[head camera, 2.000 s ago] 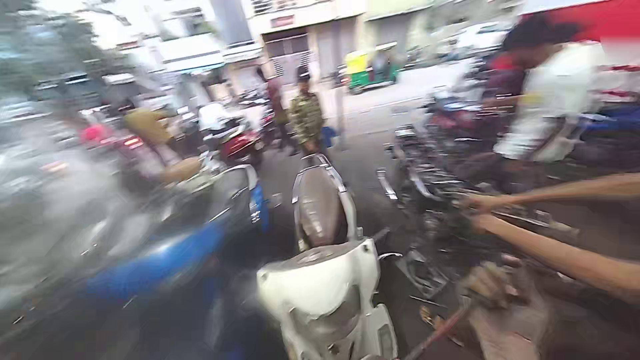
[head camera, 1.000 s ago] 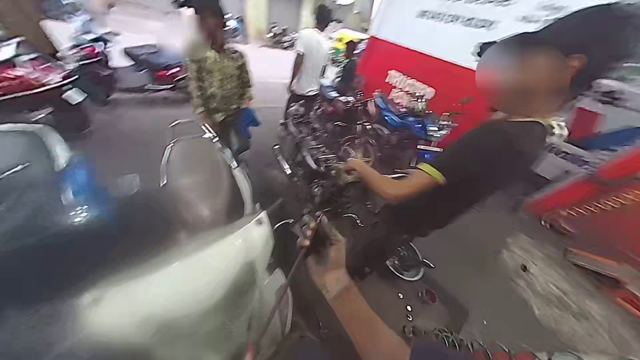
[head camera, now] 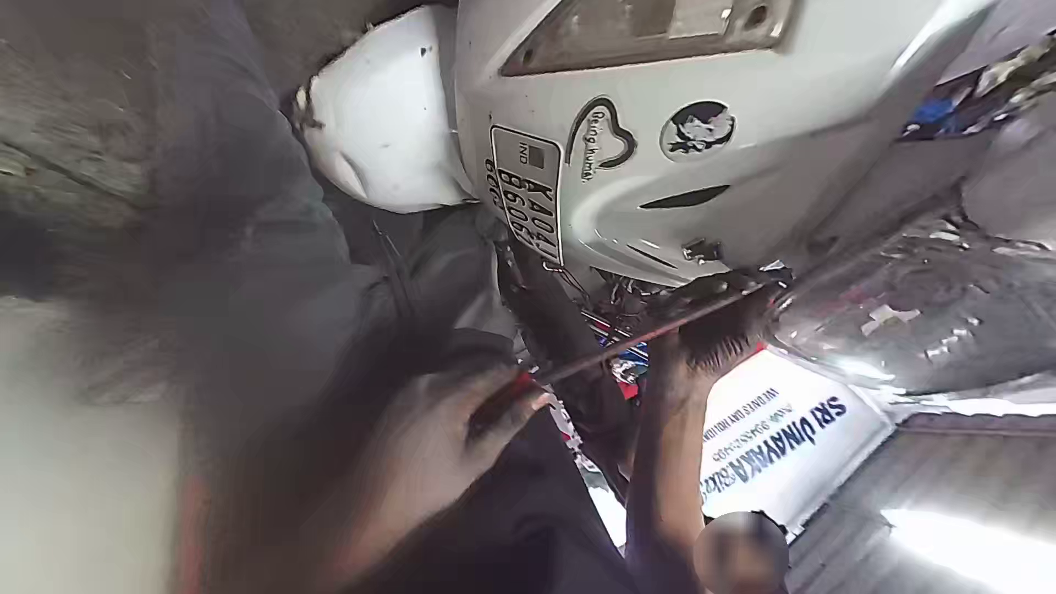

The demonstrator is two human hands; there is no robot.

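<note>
The view is strongly tilted. My left hand [head camera: 474, 421], blurred at the lower centre, is closed round the red handle end of a long, thin tool [head camera: 635, 340], probably a screwdriver. Its shaft slants up to the right, towards the lower edge of a white scooter body [head camera: 610, 206]. At the shaft's far part, my right hand [head camera: 726, 318], dark and stained, has its fingers curled round it, close to the scooter panel. The fingertips and the tool's tip are hard to make out. A number plate [head camera: 528, 194], stickers and a lamp are on the body.
The scooter's white mudguard [head camera: 388, 115] stands out at the upper left, beside grey ground [head camera: 74, 165]. Wires [head camera: 610, 293] show beneath the body. Part of a person's head [head camera: 742, 553] is at the bottom. A white sign with writing [head camera: 775, 437] hangs behind, near a ceiling [head camera: 957, 495].
The view has turned strongly and come close to the scooter's body. Both hands now show on the long tool; a second ago only one hand was plain, holding a thin rod.
</note>
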